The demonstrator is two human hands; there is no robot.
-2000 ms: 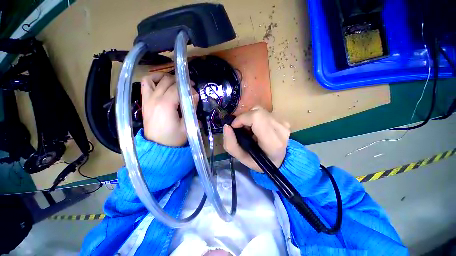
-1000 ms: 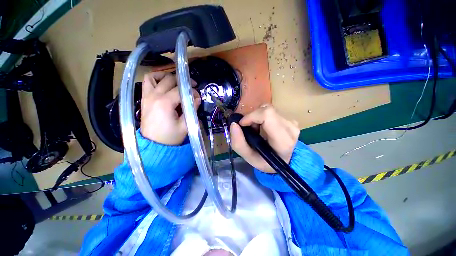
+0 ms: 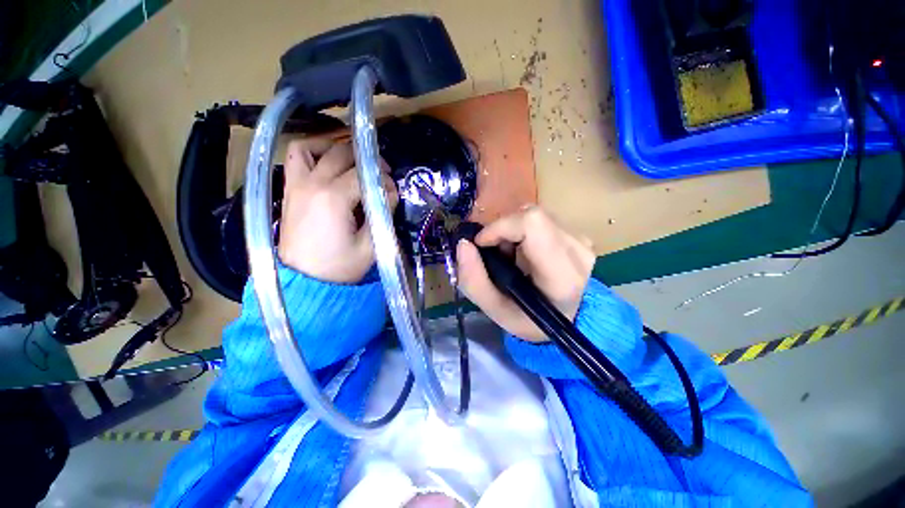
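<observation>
The round black earcup (image 3: 447,159) with a shiny centre sits on the orange-brown fixture (image 3: 511,149). My right hand (image 3: 531,273) holds the black soldering iron (image 3: 556,327) like a pen, its tip among thin wires at the cup's lower part. My left hand (image 3: 323,213) is at the cup's left edge with fingers bent; the fingertips are partly behind a clear tube, and what they pinch cannot be told. Two clear tubes (image 3: 268,258) arch from the black headband pad (image 3: 377,62) over my left hand towards my chest.
A blue tray (image 3: 645,149) at the upper right holds a yellow sponge (image 3: 716,92). A solder strand and black cords hang by it. Another black headband (image 3: 198,203) lies left of my left hand. More black headset parts (image 3: 109,218) lie at the far left. Solder specks dot the cardboard.
Since the oldest frame, my right hand and the iron have shifted slightly right, and the iron's cord has swung right. My left hand has stayed nearly in place at the cup.
</observation>
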